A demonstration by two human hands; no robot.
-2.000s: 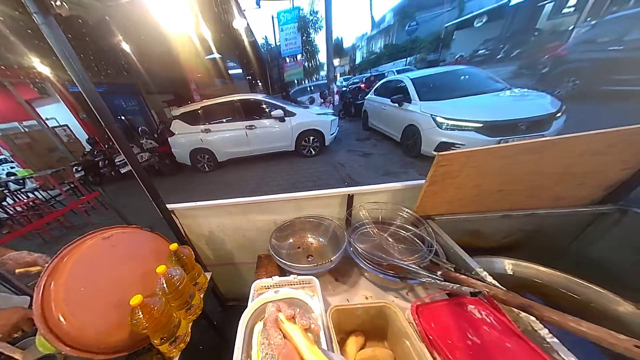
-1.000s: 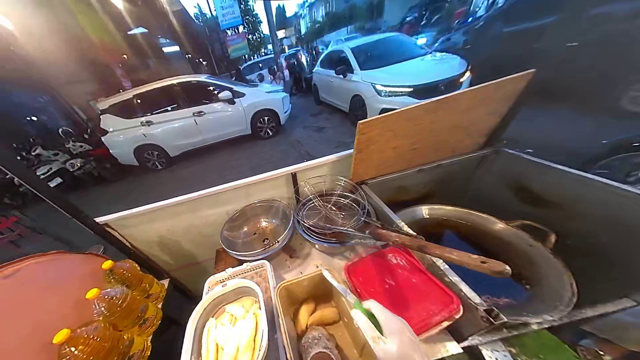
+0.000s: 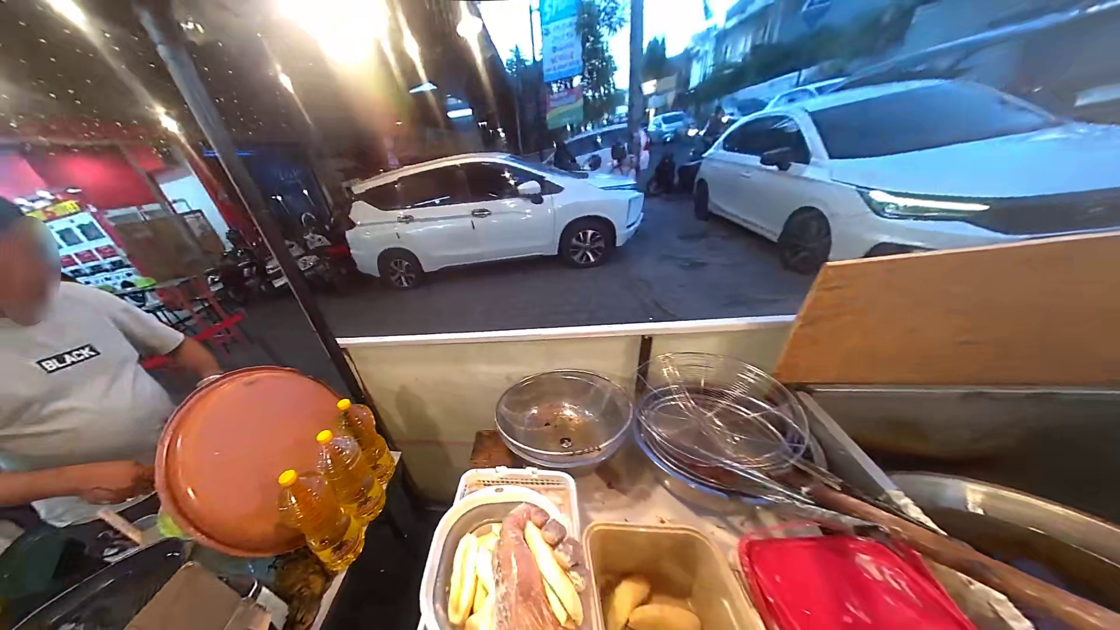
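Note:
At the bottom centre, my left hand (image 3: 518, 569) is over an oval white container (image 3: 433, 573), its fingers round a pale peeled banana (image 3: 553, 573). More pale bananas (image 3: 464, 577) lie in that container, beside the hand. My right hand is out of view. Just right of the white container, a tan plastic tub (image 3: 674, 542) holds a few yellow-brown pieces (image 3: 661, 615), which look like bananas. A red plastic lid or tray (image 3: 849, 582) lies farther right.
A glass bowl (image 3: 564, 420) and wire strainers (image 3: 726, 420) stand behind. A wooden handle (image 3: 971, 560) crosses toward a large metal pan (image 3: 1006, 494) at right. Oil bottles (image 3: 319, 516) stand left, by a round orange-brown lid (image 3: 245, 459) that a person (image 3: 79, 385) touches.
A second ago my right hand, gloved, held a green-handled knife by the tan tub; both are out of view now. My left hand has moved from the tub to the white container. The view has swung left.

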